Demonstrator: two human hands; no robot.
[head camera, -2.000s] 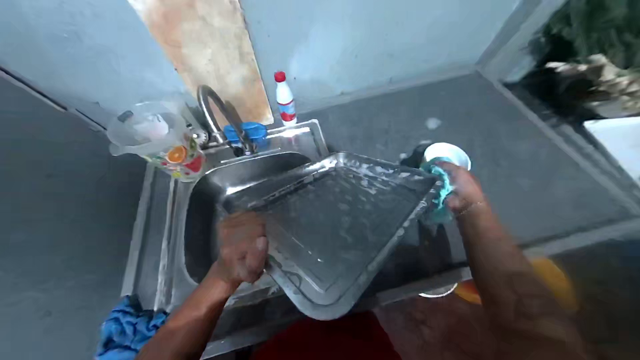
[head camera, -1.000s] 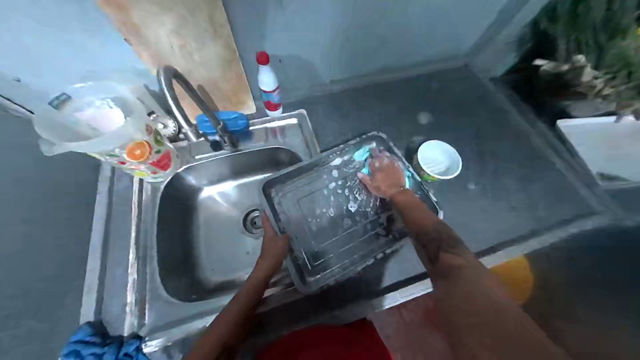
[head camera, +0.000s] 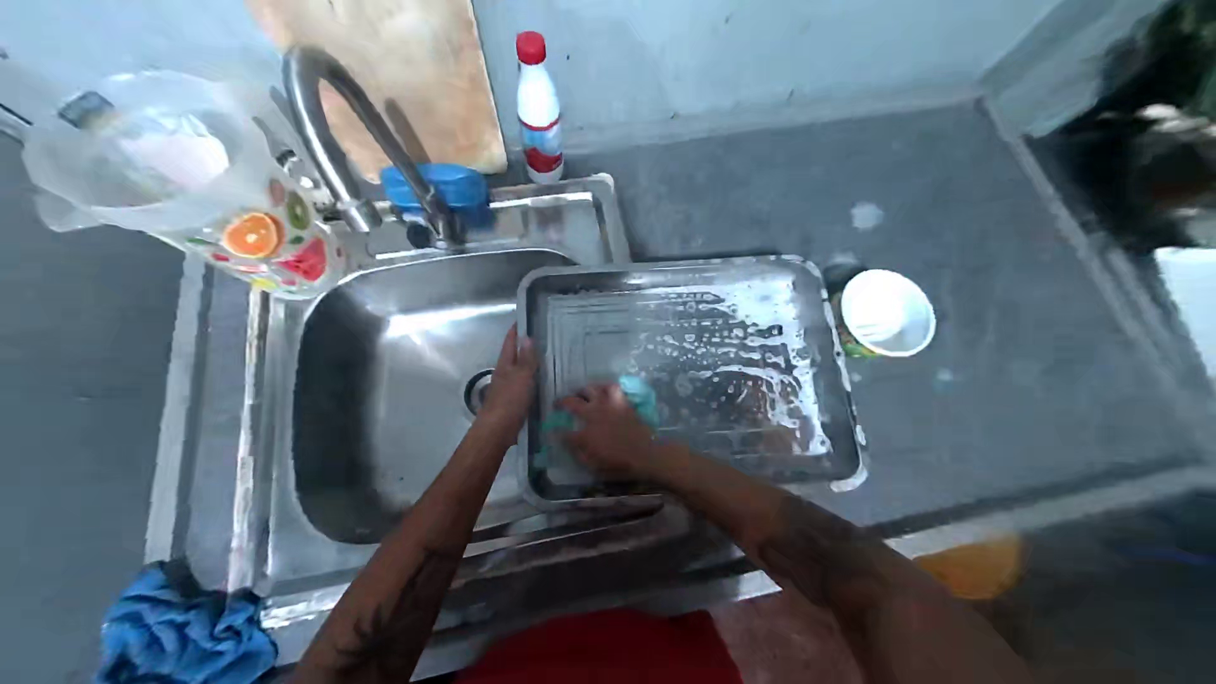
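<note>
A rectangular metal baking tray (head camera: 703, 380) lies across the right edge of the steel sink and the counter, with white suds over its right half. My left hand (head camera: 513, 375) grips the tray's left rim. Inside the tray, near its lower left corner, my right hand (head camera: 603, 427) presses a teal scrubbing cloth or pad (head camera: 639, 399) against the bottom; the fingers partly hide it. A white cup (head camera: 887, 313) tilts just beyond the tray's right rim.
The sink basin (head camera: 418, 380) is at left under a curved faucet (head camera: 332, 123). Behind stand a plastic pitcher (head camera: 180, 190) with fruit pictures, a blue container (head camera: 442, 185), a red-capped bottle (head camera: 540, 114) and a board (head camera: 408, 66). A blue cloth (head camera: 185, 632) hangs at the lower left.
The tray was tilted two seconds ago and now lies flatter. Since one second ago my right hand has moved with the teal cloth from the tray's far side to its near left part.
</note>
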